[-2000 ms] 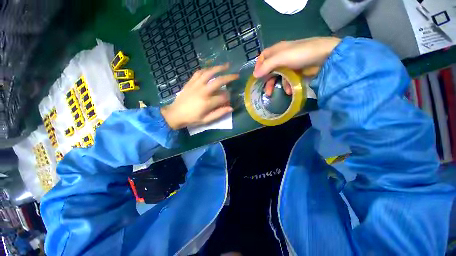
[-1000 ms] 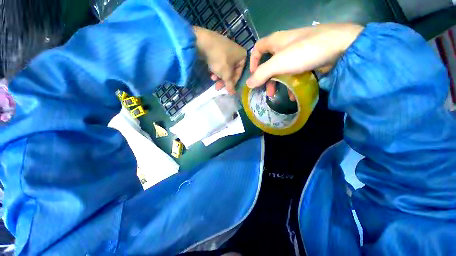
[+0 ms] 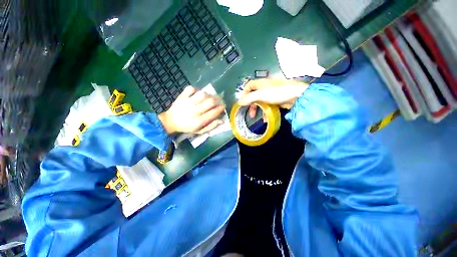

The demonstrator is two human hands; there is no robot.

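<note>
My right hand (image 3: 273,93) holds a yellowish clear tape roll (image 3: 273,123) upright at the bench's front edge, fingers through its ring. My left hand (image 3: 194,111) lies palm down over a white paper sheet (image 3: 211,134), fingers slightly bent; whether it holds anything under the palm is hidden. A grid of black-framed windows (image 3: 168,62) on clear sheet lies beyond my left hand. One small dark-framed part (image 3: 261,74) lies beyond the tape roll. A yellow housing (image 3: 165,154) lies beside my left sleeve.
More yellow housings (image 3: 119,103) lie at left near a white foam sheet (image 3: 82,108), partly under my sleeve. Clear film (image 3: 125,25) lies at the far left. White paper (image 3: 299,57) and a black cable (image 3: 347,47) are at right. Red and white binders (image 3: 418,65) stand beyond the bench's right end.
My left hand has turned from reaching with the raised arm to lying flat on the paper. The tape roll stays in my right hand. The view has shifted, showing more of the bench and binders.
</note>
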